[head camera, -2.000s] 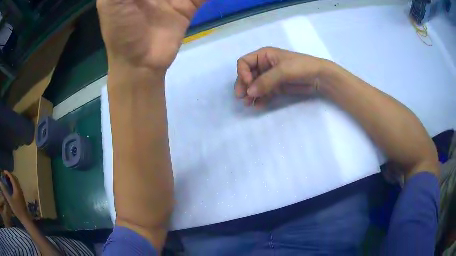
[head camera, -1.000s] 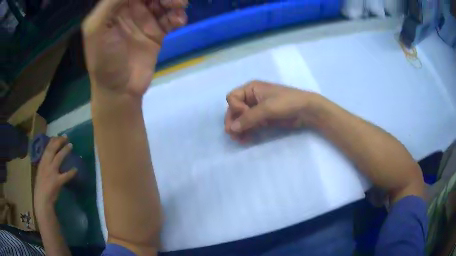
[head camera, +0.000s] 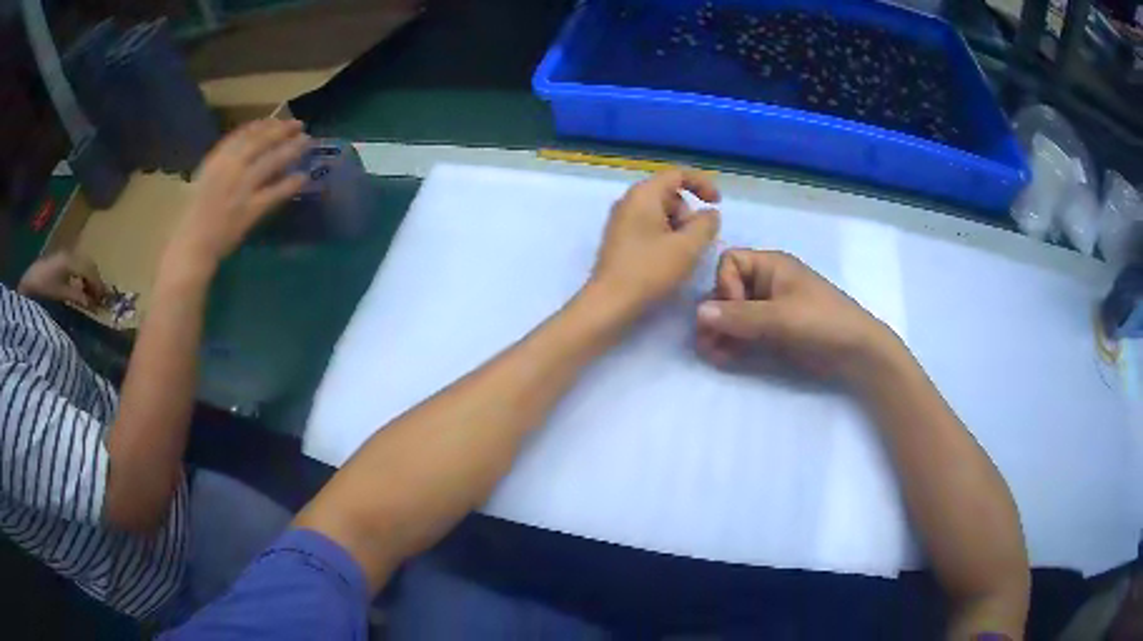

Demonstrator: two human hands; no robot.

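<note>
My left hand (head camera: 654, 238) is over the white foam sheet (head camera: 602, 451), its thumb and index finger bent towards each other; whether something small is between them cannot be made out. My right hand (head camera: 783, 313) is just right of it, low over the sheet, fingers curled in with the thumb against them; anything inside is hidden. The two hands are close together, apart by a small gap. No housing lies on the sheet between them.
A blue tray (head camera: 777, 135) with many small dark pieces stands behind the sheet. A yellow strip (head camera: 608, 160) runs along its back edge. At left a neighbour's hand (head camera: 238, 188) is by a dark grey housing (head camera: 328, 175) and a cardboard box (head camera: 119, 244). Plastic bags (head camera: 1055, 182) lie at right.
My left hand has come down from the upper left to beside my right hand. The view has turned left and shows more of the tray. The neighbour's hand stays at the housings.
</note>
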